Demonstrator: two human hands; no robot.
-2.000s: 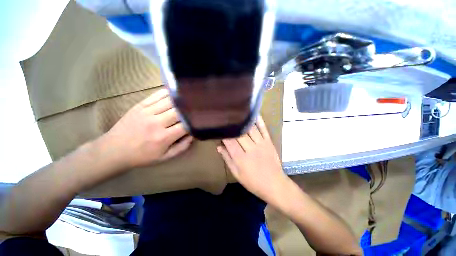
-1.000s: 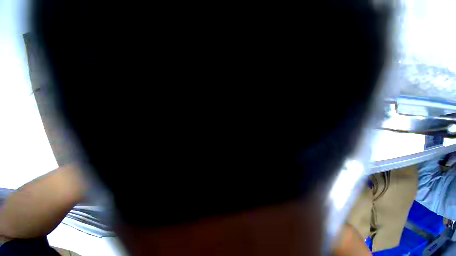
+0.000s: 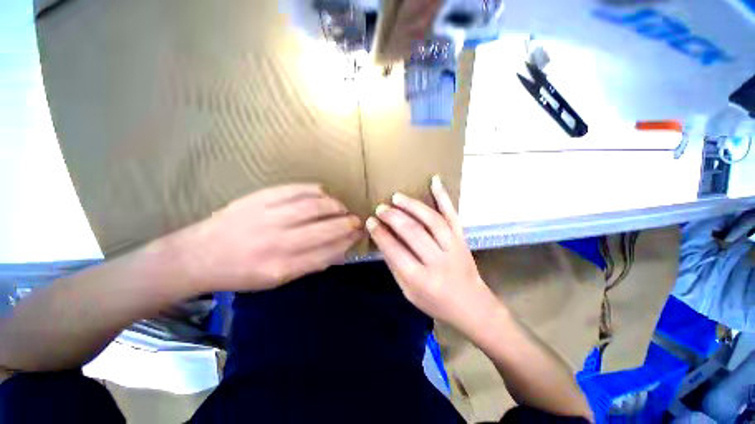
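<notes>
A tan fabric panel (image 3: 207,124) lies flat on the white machine table, with a straight seam (image 3: 363,153) running from the lit needle area down to my fingertips. My left hand (image 3: 277,236) lies bare on the fabric left of the seam, fingertips at its near end. My right hand (image 3: 426,248) lies just right of the seam, thumb and fingers bent on the cloth near the table edge. The sewing machine (image 3: 662,37) is above. The presser foot area (image 3: 356,66) is bright and blurred, so the needle is unclear. A grey-blue ribbed block (image 3: 430,95) is beside it.
Black thread snips (image 3: 552,101) and an orange-handled tool (image 3: 659,126) lie on the table at right. A ruler strip (image 3: 530,238) follows the front edge. More tan panels (image 3: 542,290) hang right of my lap, near a blue bin (image 3: 641,377). A white pile (image 3: 157,364) is at lower left.
The dark object blocking the view is gone, and the needle area and snips show. The fabric has moved away from me, its near edge now by the table edge. Both hands remain on it.
</notes>
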